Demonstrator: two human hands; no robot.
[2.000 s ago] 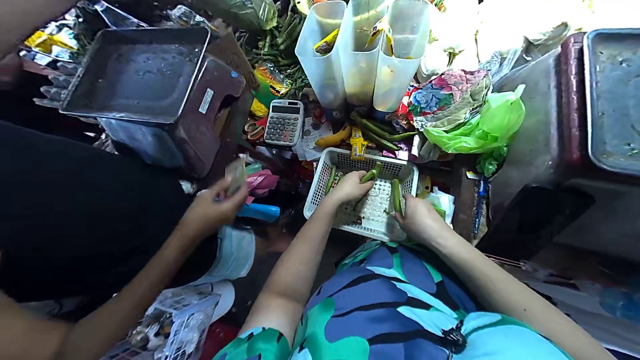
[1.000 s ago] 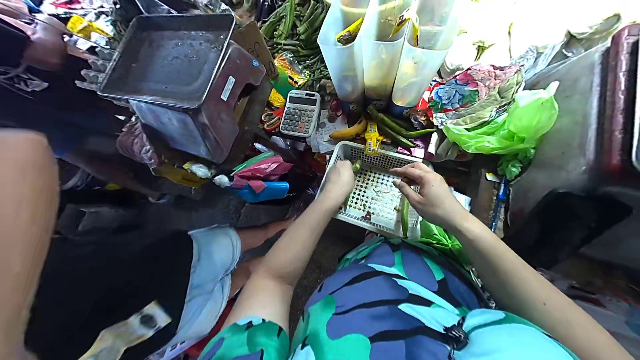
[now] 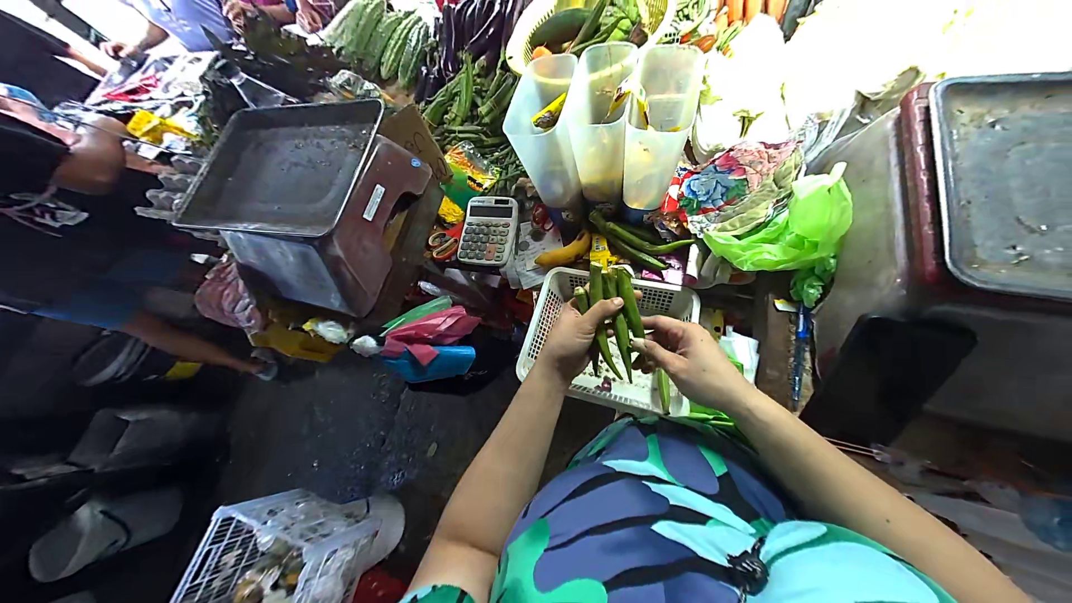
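My left hand [image 3: 578, 331] grips several green okra pods [image 3: 618, 327] upright in a bunch, over a white plastic basket [image 3: 544, 335]. At the bunch's right side, my right hand [image 3: 680, 356] touches the pods with thumb and fingers; whether it grips one cannot be made out. One more okra pod [image 3: 663, 391] lies in the basket near its front right corner. Just behind the basket, other long green pods [image 3: 641, 241] lie beside a yellow-brown curved vegetable or fruit [image 3: 564, 250].
A calculator [image 3: 488, 231] and orange-handled scissors [image 3: 442, 244] lie behind left. Tall translucent containers [image 3: 599, 126] stand at the back, a green plastic bag [image 3: 800, 222] to their right. Metal-tray scales flank the space, left [image 3: 285, 167] and right [image 3: 1009, 184]. A white crate [image 3: 276, 536] stands low left.
Several okra pods are now bunched in my left hand, and my right hand has come up against them. The person at the left, near in the earlier frames, has moved away.
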